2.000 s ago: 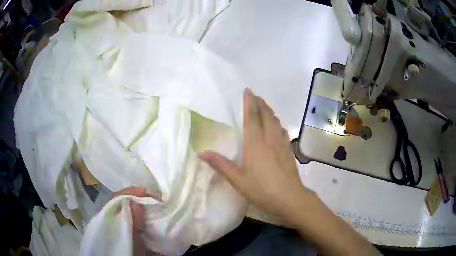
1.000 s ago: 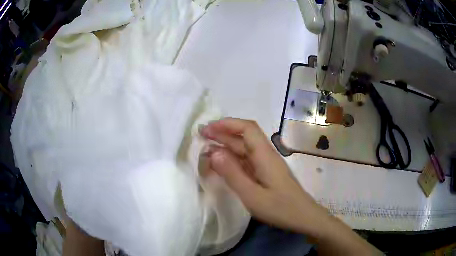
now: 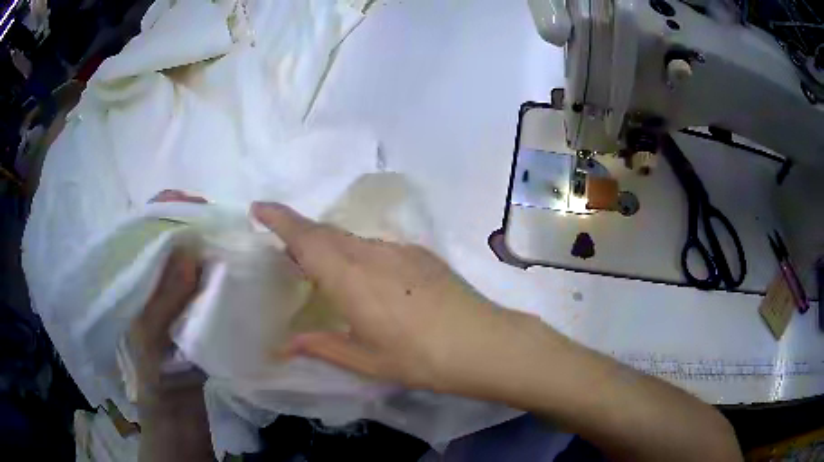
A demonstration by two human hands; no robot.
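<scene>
A large heap of white cloth point(image 3: 81, 244) fills the left side of the table and hangs over its front edge. My left hand point(image 3: 170, 298) is bare, partly covered by a white garment piece point(image 3: 230, 316) and closed on it. My right hand point(image 3: 370, 298) is bare and lies over the same piece, thumb and fingers spread with blurred cloth between them. Whether its fingertips grip the cloth cannot be told. Cream and greenish layers show in the folds.
The sewing machine point(image 3: 605, 72) stands at right, its needle area lit, with an orange-brown block point(image 3: 602, 193) beside the foot. Black shears point(image 3: 709, 235) lie on the bed. Pink-handled snips point(image 3: 789, 271) and a tan tag point(image 3: 777, 308) lie at far right. Ruler marks run along the front edge.
My right hand has moved left over the cloth. My left hand, hidden under the cloth a second ago, shows again. The cloth has been shifted and folded, and the view has shifted right.
</scene>
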